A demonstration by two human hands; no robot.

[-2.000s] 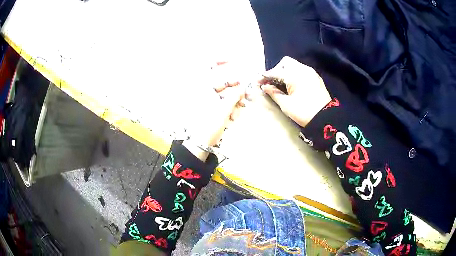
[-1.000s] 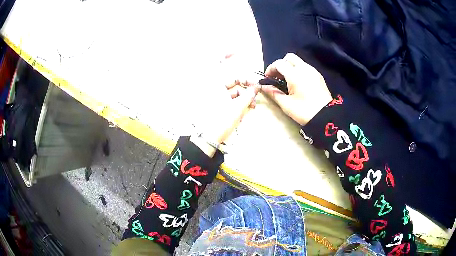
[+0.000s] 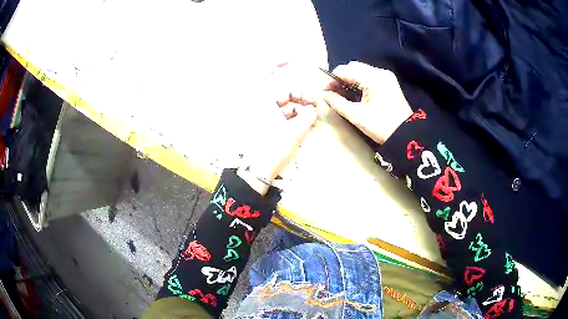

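My right hand [image 3: 367, 99] is shut on small dark thread snips [image 3: 341, 82], whose thin point sticks out up and to the left. My left hand [image 3: 293, 124] is just left of it, over the white table, overexposed, with its fingers curled; whether it holds anything cannot be told. The fingertips of the two hands are close together. The dark navy jacket [image 3: 498, 218] lies on the right, partly under my right forearm, with wrinkled shiny lining [image 3: 482, 93] and a small pale button [image 3: 515, 184].
The white worktable [image 3: 156, 68] has a worn yellow curved edge [image 3: 134, 144] and scattered thread bits. Below it are a grey littered floor [image 3: 156, 205] and dark garments [image 3: 28, 149] at the far left. My denim-covered lap [image 3: 311, 280] is at the bottom.
My right hand has moved slightly up and the snips now point more up and left. My left hand moved right and up earlier, then stayed nearly in place.
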